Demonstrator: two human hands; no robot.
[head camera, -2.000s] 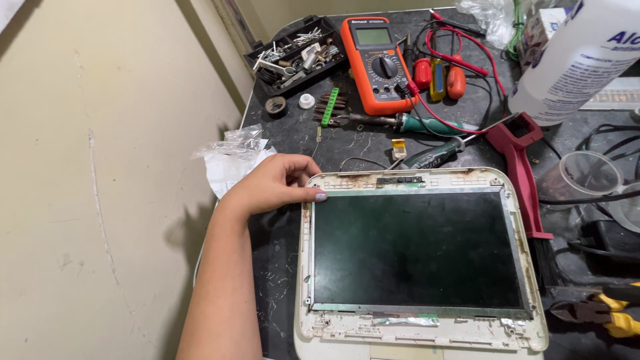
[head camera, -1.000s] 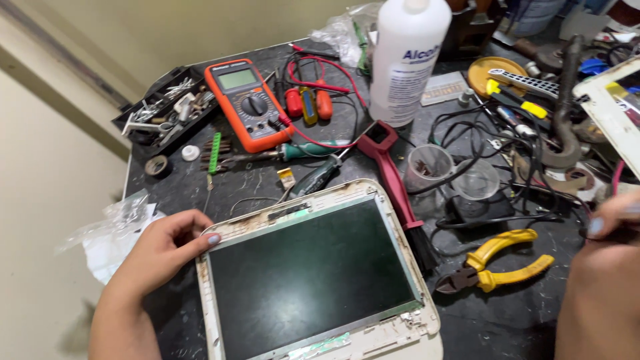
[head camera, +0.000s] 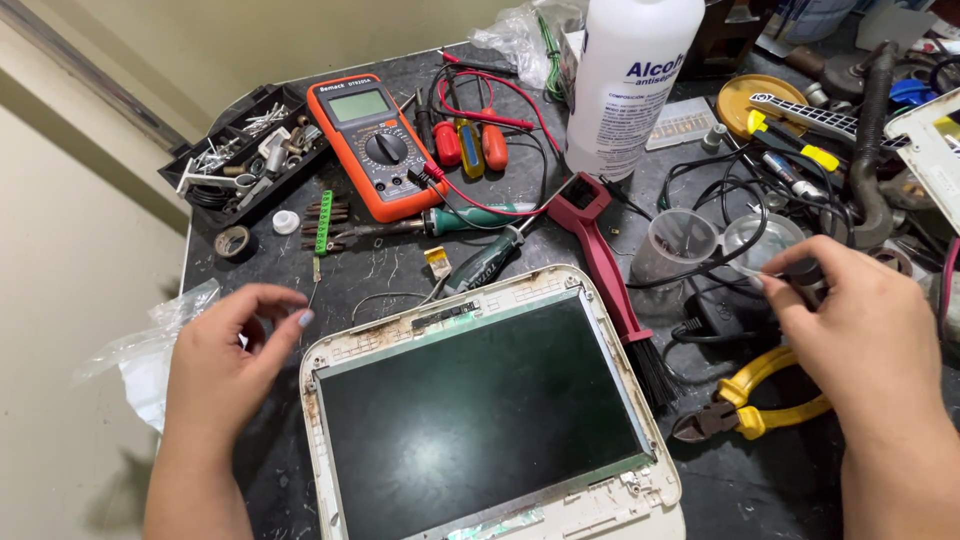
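Observation:
An LCD panel (head camera: 480, 405) sits in its white plastic laptop lid (head camera: 360, 337) at the lower middle. My left hand (head camera: 240, 352) is raised off the lid's upper left corner, thumb and index finger near each other; whether anything thin is between them I cannot tell. My right hand (head camera: 855, 315) hovers at the right, thumb and index tips close together at the rim of a small clear plastic cup (head camera: 761, 240); a hold is not clear. Below it lie yellow-handled diagonal cutters (head camera: 750, 397). A dark-bristled brush with a red handle (head camera: 607, 270) rests against the lid's right side.
Behind the lid lie an orange multimeter (head camera: 375, 150), a soldering iron (head camera: 450, 219), screwdrivers (head camera: 487, 259) and a tray of screws (head camera: 247, 161). An alcohol bottle (head camera: 622, 90) stands at the back. Black cables (head camera: 720, 262) and another white casing part (head camera: 930, 150) are at right.
My left hand has come off the lid's corner, where both earlier frames show it. My right hand, absent two seconds ago, has come further into view. The view has swung right since the first frame.

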